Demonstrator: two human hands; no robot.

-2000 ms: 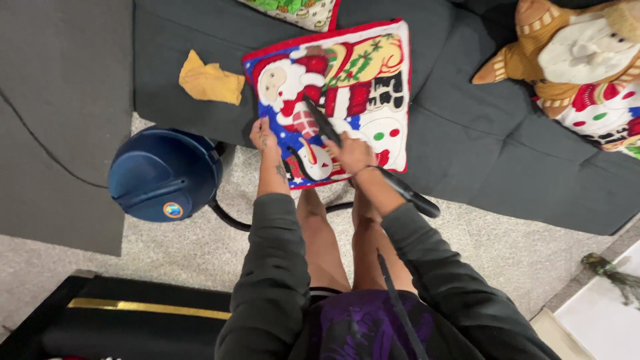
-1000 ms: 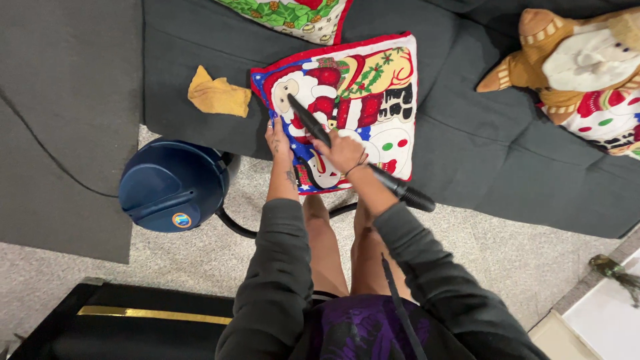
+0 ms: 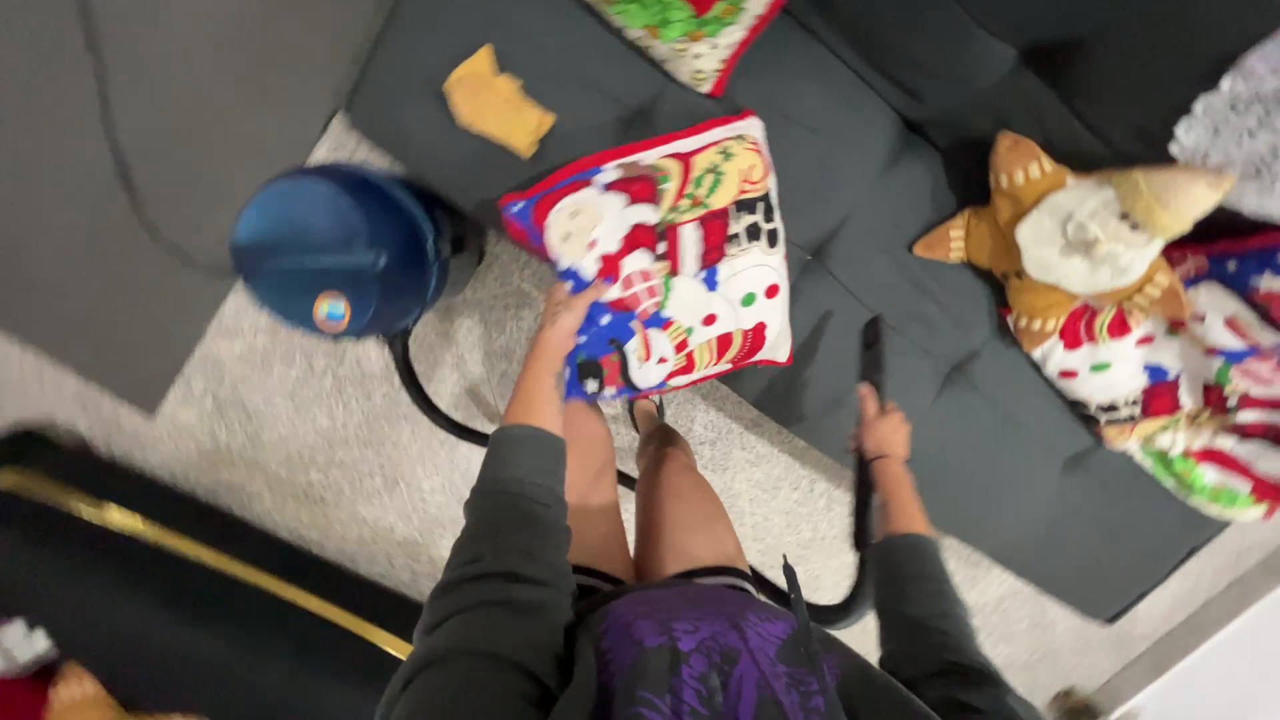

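Observation:
My left hand (image 3: 571, 318) grips the lower left edge of a square Christmas pillow (image 3: 690, 270) with a Santa and a snowman on it, held over the front of a dark grey sofa (image 3: 840, 250). Off to the right, apart from the pillow, my right hand (image 3: 884, 430) is closed around a black vacuum nozzle (image 3: 873, 350), its tip over the seat. A black hose (image 3: 430, 405) runs from the blue canister vacuum cleaner (image 3: 335, 250) at the left, behind my legs, to the nozzle.
A yellow cloth (image 3: 497, 102) lies on the sofa near a second Christmas pillow (image 3: 695, 35). At the right are a gnome-like plush figure (image 3: 1085, 235) and another patterned pillow (image 3: 1190, 370). A black item with a gold stripe (image 3: 200, 560) stands at the lower left.
My right hand has moved right with the nozzle, away from the pillow's face. My left hand still holds the pillow. The view has turned and shifted.

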